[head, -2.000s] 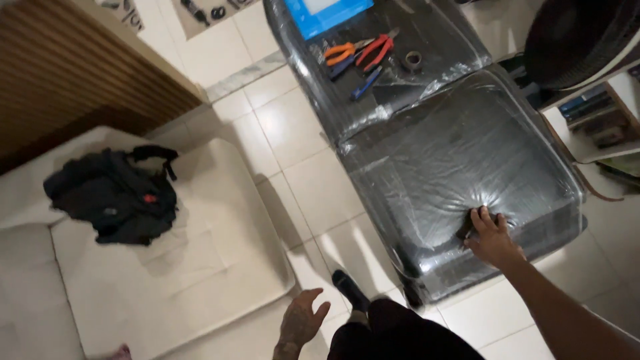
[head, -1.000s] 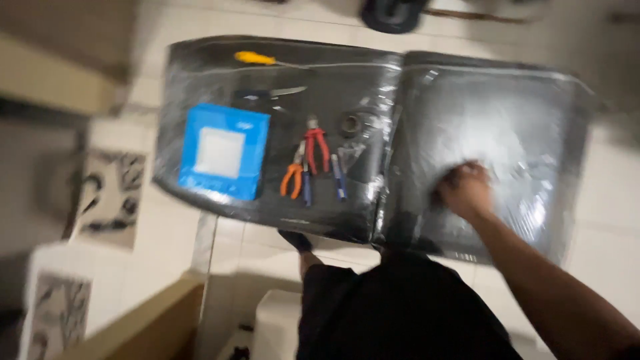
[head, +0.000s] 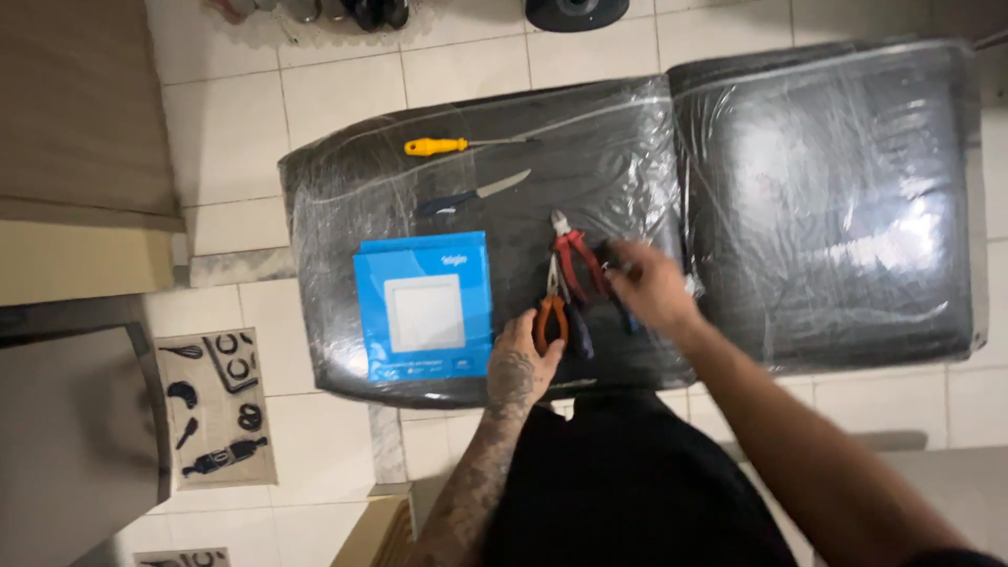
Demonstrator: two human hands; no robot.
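Observation:
My left hand (head: 523, 356) has thumb and fingers around the handles of the orange-handled pliers (head: 551, 319). My right hand (head: 650, 285) is blurred, over the right side of the tools; whether it holds something cannot be told. Red-handled diagonal cutters (head: 577, 256) lie between the hands. Beside them are a dark blue handled tool (head: 580, 331) and the blue end of another tool (head: 631, 321). A blue box with a white square panel pictured on it (head: 423, 307) lies left of my left hand. Farther back are a knife (head: 476, 193) and a yellow-handled screwdriver (head: 437, 146).
Everything lies on a black cushioned seat wrapped in clear plastic (head: 535, 110); its other cushion (head: 835, 213) extends right. Printed mats (head: 216, 409) lie on the tiled floor at left. A dark round object (head: 577, 12) is at the back.
My right hand has moved left from the right cushion to the tools. My left hand, out of view a second ago, is now at the orange pliers.

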